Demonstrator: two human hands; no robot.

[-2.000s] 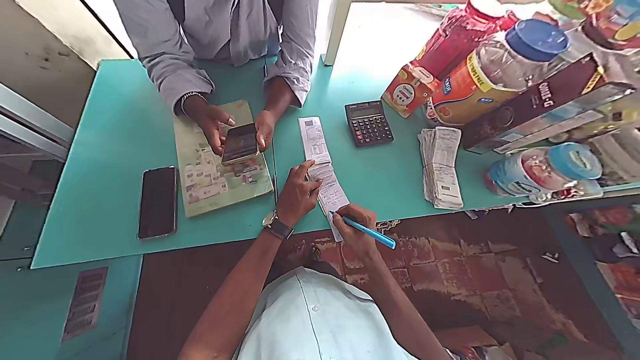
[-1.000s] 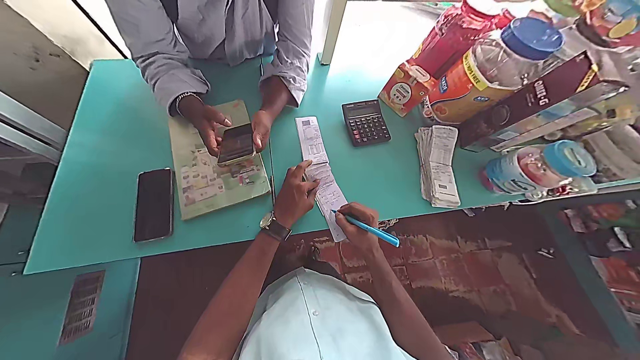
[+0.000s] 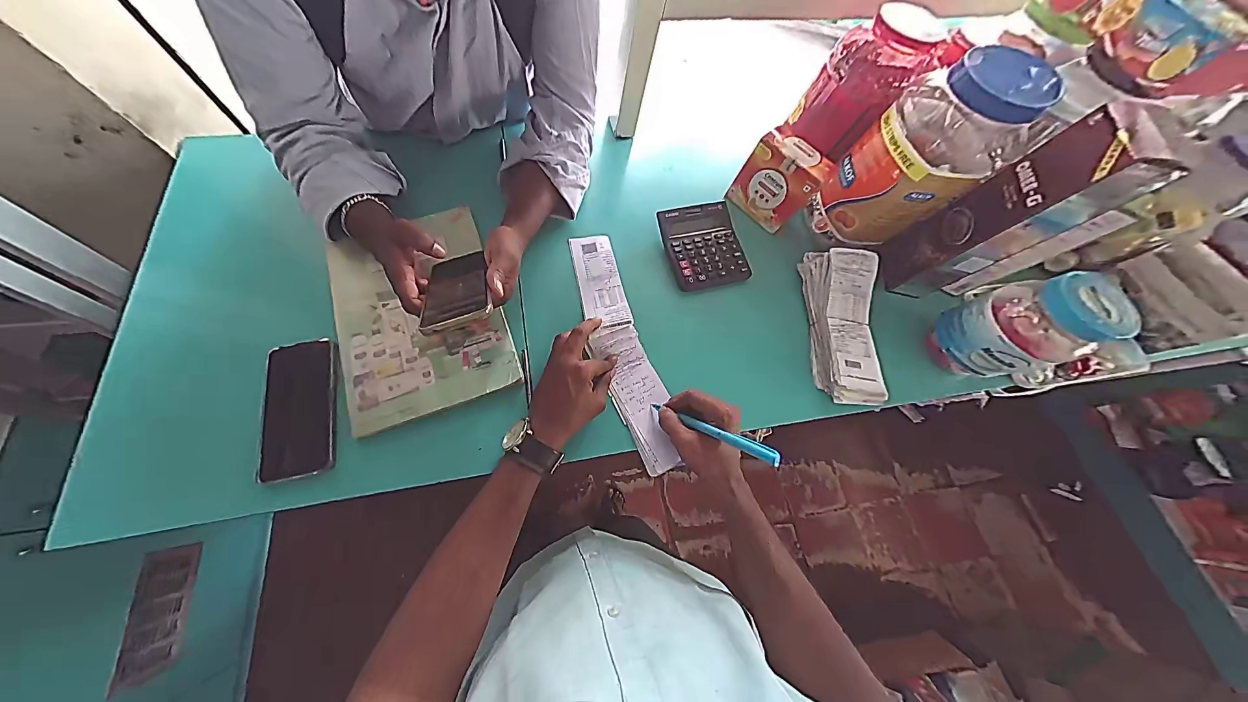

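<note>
A narrow paper receipt pad (image 3: 639, 390) lies open near the front edge of the teal counter, with printing on its upper leaf and handwriting on its lower one. My left hand (image 3: 572, 382), a wristwatch on its wrist, rests fingertips on the left side of the pad around its fold. In my right hand (image 3: 704, 429) is a blue pen (image 3: 731, 439), its tip on the lower leaf. A black calculator (image 3: 704, 246) sits beyond the pad to the right. Farther right lies a bundle of folded paper slips (image 3: 846, 327).
Across the counter (image 3: 195, 390), another person in a grey shirt holds a smartphone (image 3: 455, 290) above a large printed book (image 3: 429, 375). A second phone (image 3: 298, 410) lies at left. Plastic jars (image 3: 902, 161) and boxes (image 3: 1024, 200) crowd the right side, with a blue-lidded jar (image 3: 1038, 327) near the edge.
</note>
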